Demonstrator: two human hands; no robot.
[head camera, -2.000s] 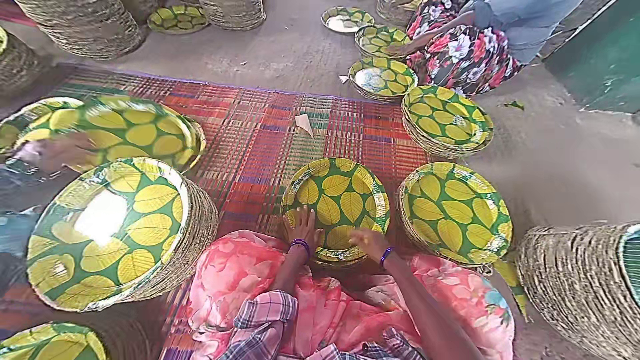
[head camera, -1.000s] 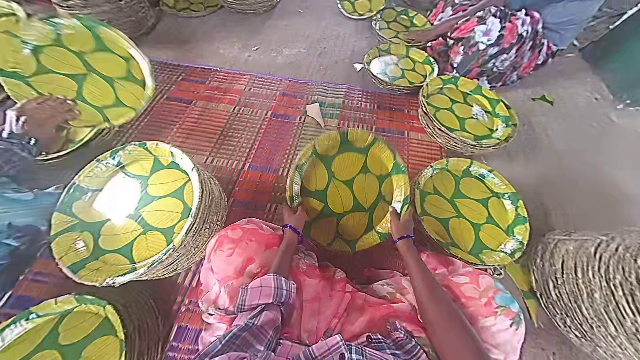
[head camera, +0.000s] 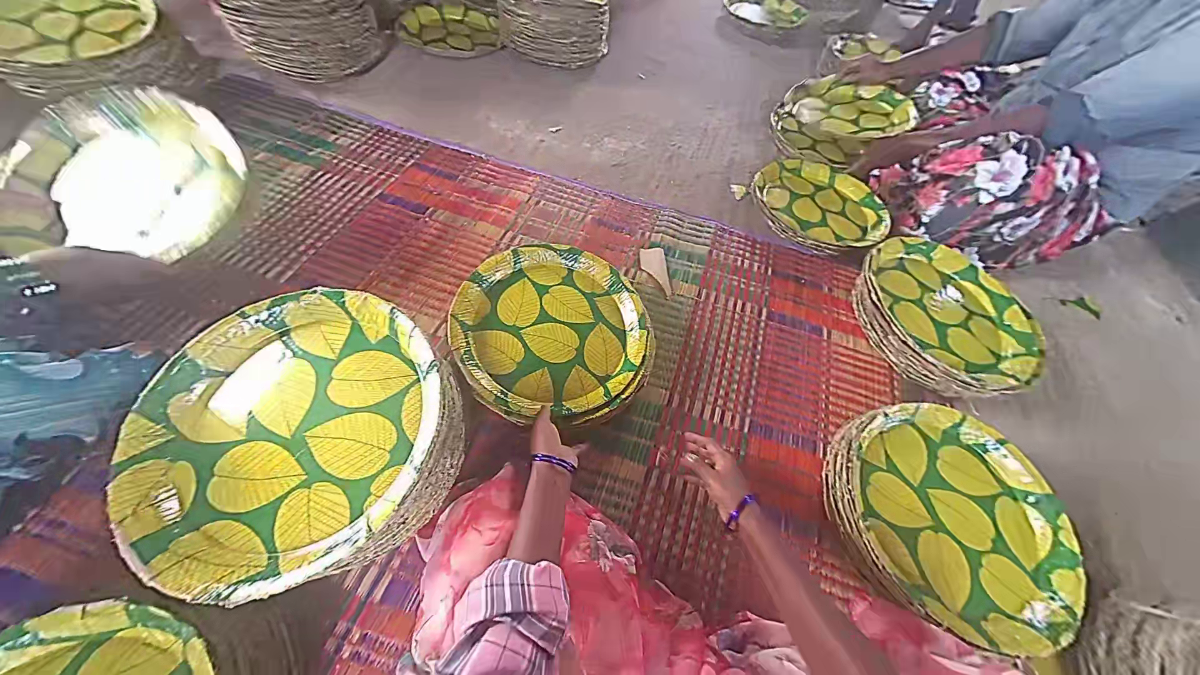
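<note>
A small stack of round plates with a green and yellow leaf print (head camera: 548, 333) lies on the woven mat (head camera: 731, 375) in front of me. My left hand (head camera: 553, 441) is at the near rim of this stack; whether its fingers grip the rim, I cannot tell. My right hand (head camera: 717, 473) hovers over the mat to the right of the stack, fingers apart and holding nothing. A tall stack of larger leaf-print plates (head camera: 272, 441) stands to the left, tilted. On the right stands another stack of leaf-print plates (head camera: 966, 525).
Further stacks (head camera: 952, 314) stand at the right, and a coiled-looking stack (head camera: 300, 37) at the back. A person's arm (head camera: 975, 127) reaches over plates at the upper right. Another person is at the left edge, near a shiny plate (head camera: 141, 178). A paper scrap (head camera: 656, 272) lies on the mat.
One second ago both my hands held a leaf-print plate up at its sides. My right hand has let go. The neighbour's plate at the left has moved. The view has shifted.
</note>
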